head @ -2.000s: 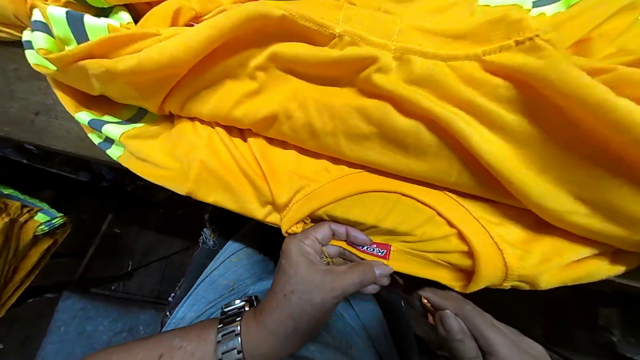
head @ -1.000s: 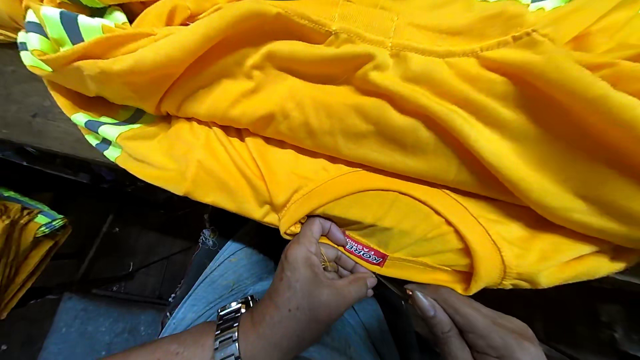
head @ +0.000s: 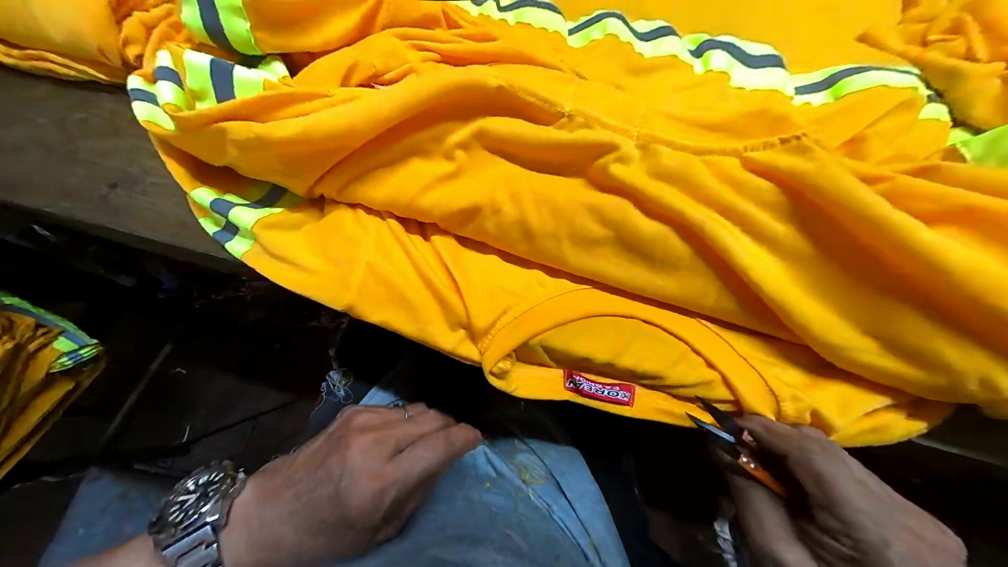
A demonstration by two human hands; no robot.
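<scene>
A yellow shirt with reflective striped trim lies spread across a wooden table, its round ribbed collar at the near edge. Inside the neckband sits a red woven label bearing writing. My right hand, at the lower right, grips small thread snips with orange on the handle; their parted blades touch or nearly touch the collar's lower edge. Away from the cloth, my left hand rests over my jeans, holding nothing visible, its fingers loosely together and partly hidden. It wears a ring, and a metal watch is on the wrist.
The dark wooden table edge runs along the left. Below it, folded yellow cloth with reflective trim lies at the far left. More yellow fabric is bunched at the upper left. Blue jeans with thread scraps cover my lap.
My left hand has let go of the collar by the label and moved down and left onto my lap. The snips in my right hand now show plainly, blades apart. The view has tilted up.
</scene>
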